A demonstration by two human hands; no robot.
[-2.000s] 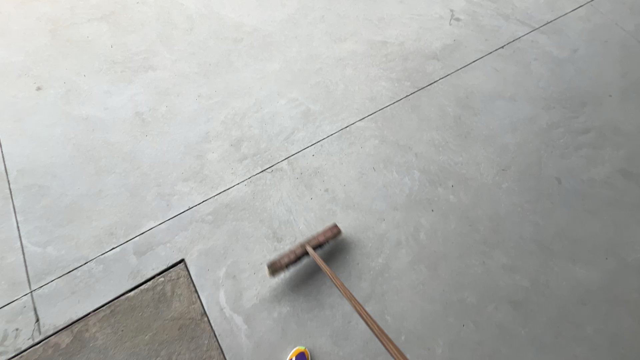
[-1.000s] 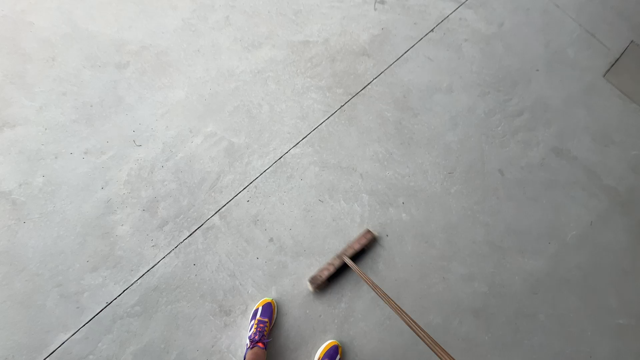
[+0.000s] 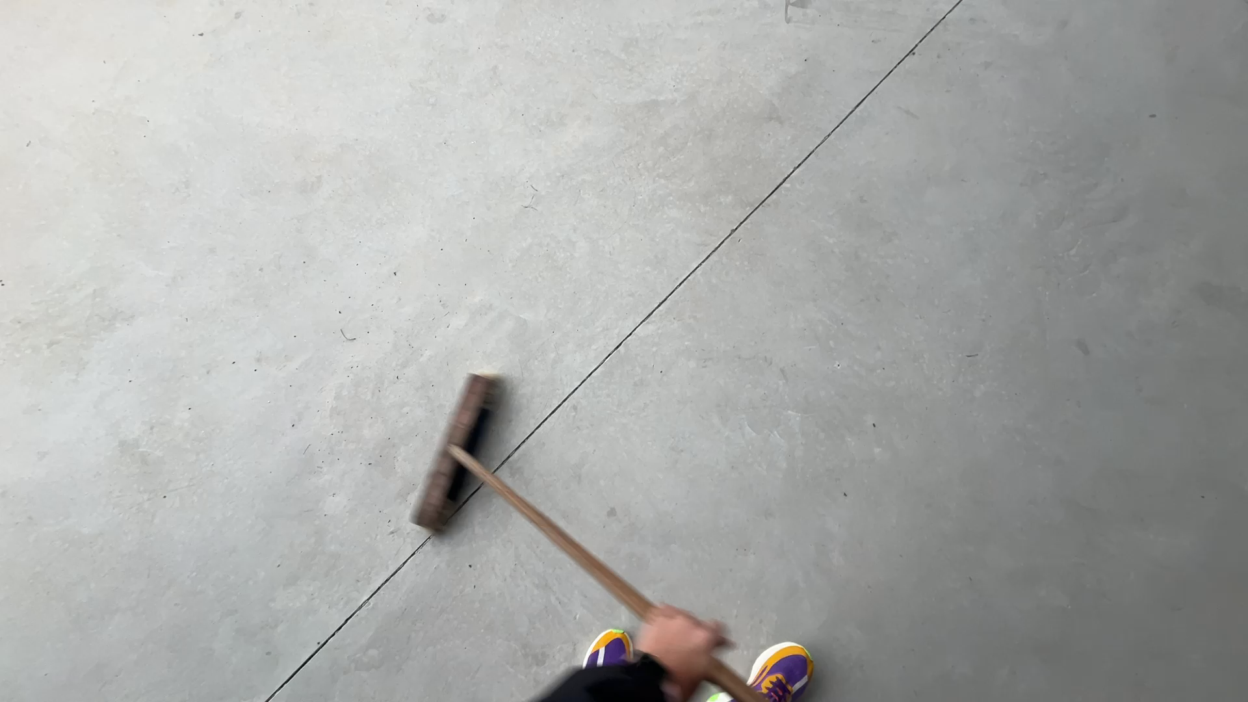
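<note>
A push broom with a wooden head (image 3: 450, 478) is at the left of centre, its dark bristles partly showing along the right side, all slightly blurred. Its wooden handle (image 3: 565, 541) slants down to the bottom edge. Near the bottom, my left hand (image 3: 682, 643), in a dark sleeve, is closed around the handle. The handle's upper end is out of view, and so is my right hand. The broom head lies over or close beside a thin dark joint line (image 3: 634, 331) in the grey concrete floor (image 3: 926, 468).
Two purple and yellow shoes, the left one (image 3: 609, 648) and the right one (image 3: 782, 671), stand at the bottom edge on either side of my hand. Small dark specks and bits of debris (image 3: 346, 334) dot the floor. A small mark (image 3: 795, 10) is at the top.
The broom head has swung leftward, away from its place right of the joint line, and is now at that line. My left hand has come into view. The view has shifted over the floor.
</note>
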